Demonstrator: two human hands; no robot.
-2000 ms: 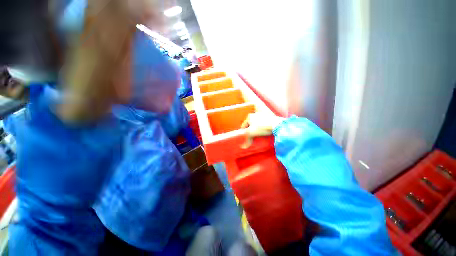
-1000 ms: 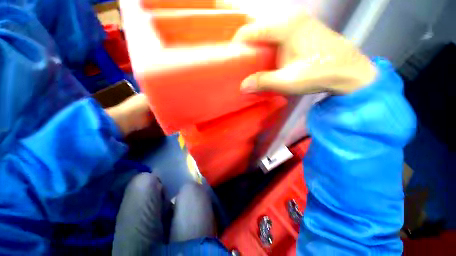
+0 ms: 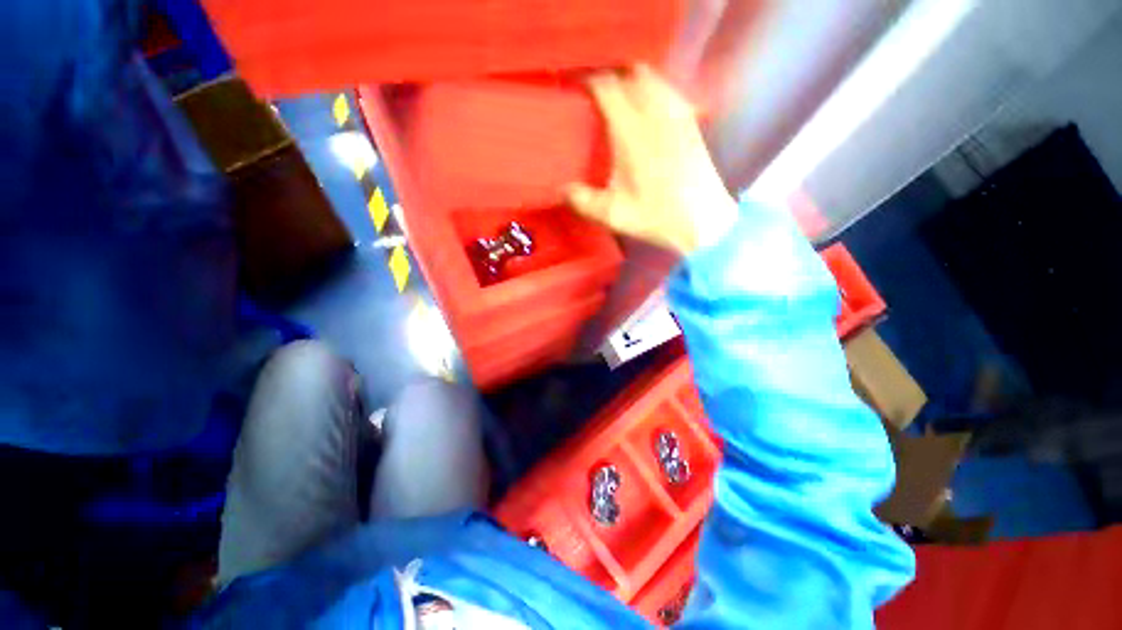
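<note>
A red tray (image 3: 455,47) is raised at the top, cut off by the picture's edge. Below it stands a red compartment tray (image 3: 541,308) with a shiny cluster of small metal parts (image 3: 505,249) in its near pocket. My right hand (image 3: 658,166), bare and blurred, is at these trays' right side. Its upper fingertips are by the raised tray's lower edge, its thumb over the lower tray. Whether it grips either is unclear. My left hand is not in view. Another red tray (image 3: 634,480) with metal clusters lies at lower centre, partly hidden by my right sleeve.
A person's blue smock fills the left side. A brown carton (image 3: 289,222) stands beside it. Yellow-black tape (image 3: 379,212) runs along the floor left of the trays. A pale partition is upper right. Cartons (image 3: 886,375), a dark panel (image 3: 1027,259) and red surfaces are at right.
The upper red tray has risen and separated from the one below, exposing a pocket with metal parts. My right hand sits farther left. The hand seen left of the trays has gone from view.
</note>
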